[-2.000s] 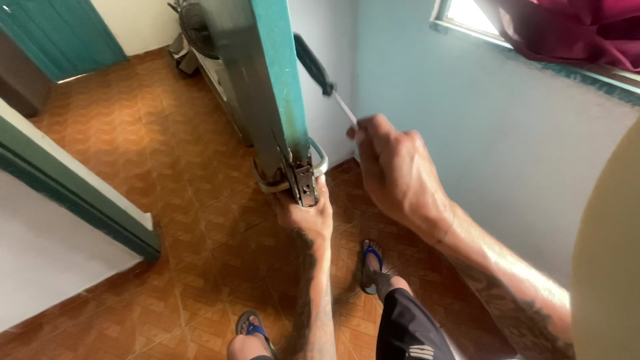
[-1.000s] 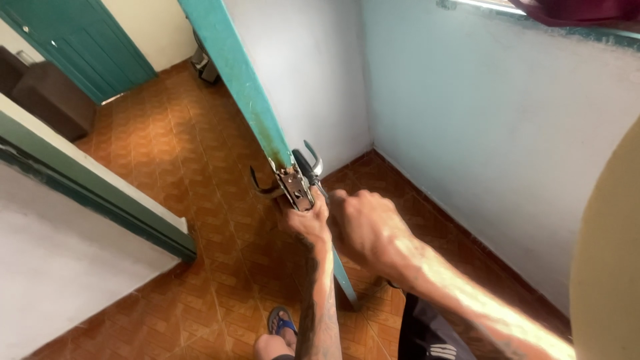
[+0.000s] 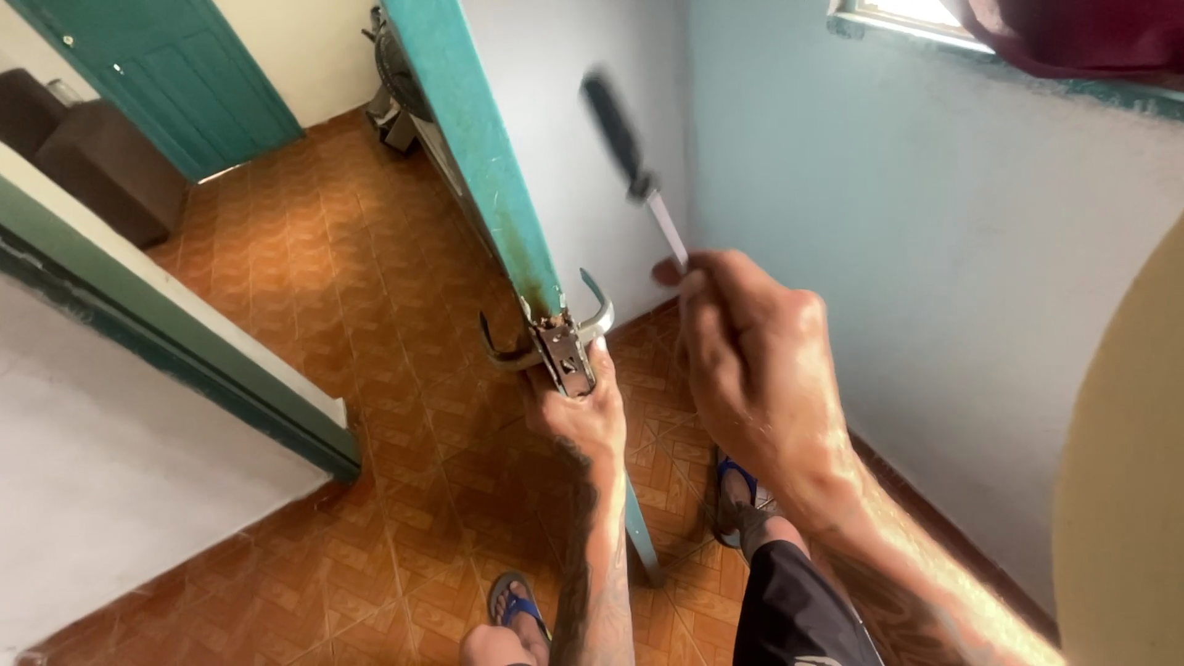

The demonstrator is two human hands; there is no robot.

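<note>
My left hand [image 3: 581, 402] is wrapped around the edge of a teal door [image 3: 486, 148], just below the metal mortise lock [image 3: 564, 359] set in that edge. Lever handles [image 3: 599, 310] stick out on both sides of the lock, and my left thumb lies by the right one. The paint above the lock is chipped and stained. Right of the door, my right hand [image 3: 758, 342] grips a screwdriver [image 3: 615, 129] by its metal shaft, with the black handle pointing up and away. The screwdriver is slightly blurred and apart from the lock; its tip is hidden in my hand.
A green door frame [image 3: 185, 333] stands at the left. Pale walls meet in a corner at the right, below a window with a dark red curtain [image 3: 1073, 37]. Behind are a closed teal door [image 3: 185, 79], a brown sofa [image 3: 111, 166] and a fan [image 3: 398, 69]. My sandalled feet are on the tiled floor.
One second ago the screwdriver handle was down against the lock; now it is raised up and away from it, as it was two seconds ago. My left hand has stayed at the lock.
</note>
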